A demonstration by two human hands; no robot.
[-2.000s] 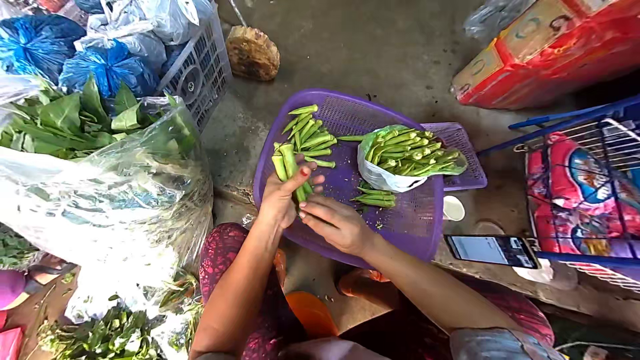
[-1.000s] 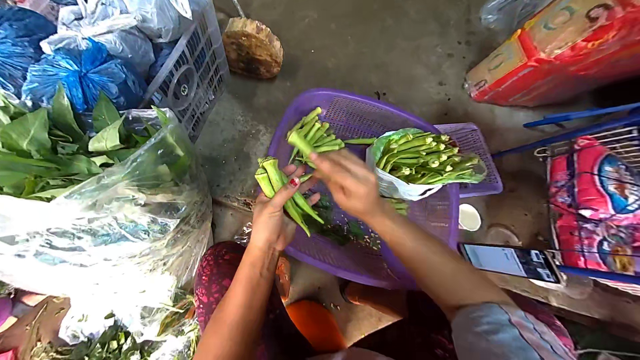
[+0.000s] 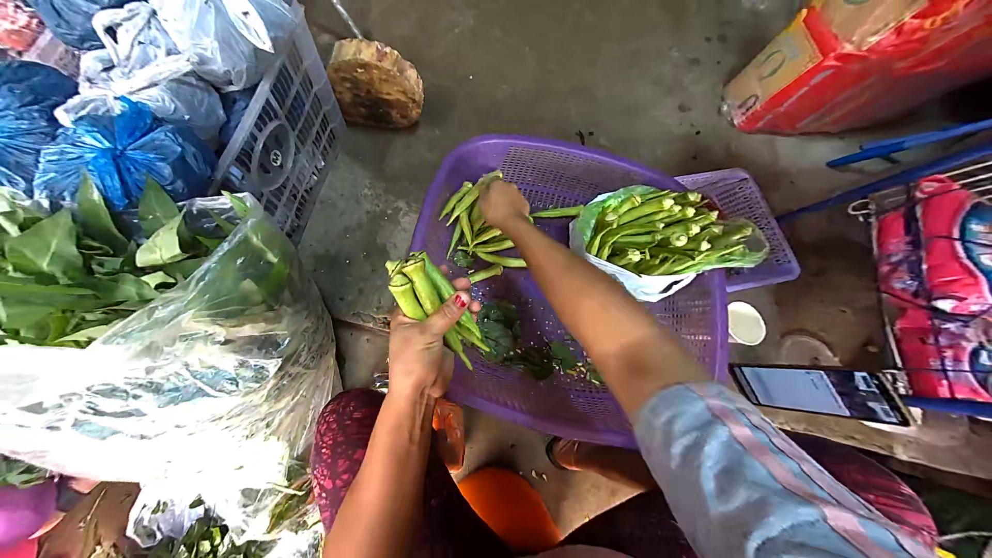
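My left hand [image 3: 425, 341] is closed around a small bunch of okra pods [image 3: 422, 287], stem ends up, at the left edge of a purple plastic basket [image 3: 690, 325]. Toward the basket's far left, my right hand [image 3: 504, 205] rests on a pile of loose okra [image 3: 474, 232]; its fingertips are hidden, so whether it grips a pod cannot be told. A plastic bag full of okra [image 3: 659, 229] sits on the basket's right side. Dark green leaves [image 3: 504, 333] and small scraps lie in the basket's middle.
Clear bags of leafy greens [image 3: 93, 256] and a grey crate [image 3: 287, 139] stand at left. A round wood block [image 3: 376, 84] is beyond. At right are a smaller purple basket [image 3: 763, 232], a white cup [image 3: 745, 323], a phone [image 3: 820, 394], a red-wrapped carton [image 3: 868, 70] and a wire rack [image 3: 930, 186].
My right hand has moved away from my left hand to the loose okra at the basket's far left. My left hand still holds its bunch.
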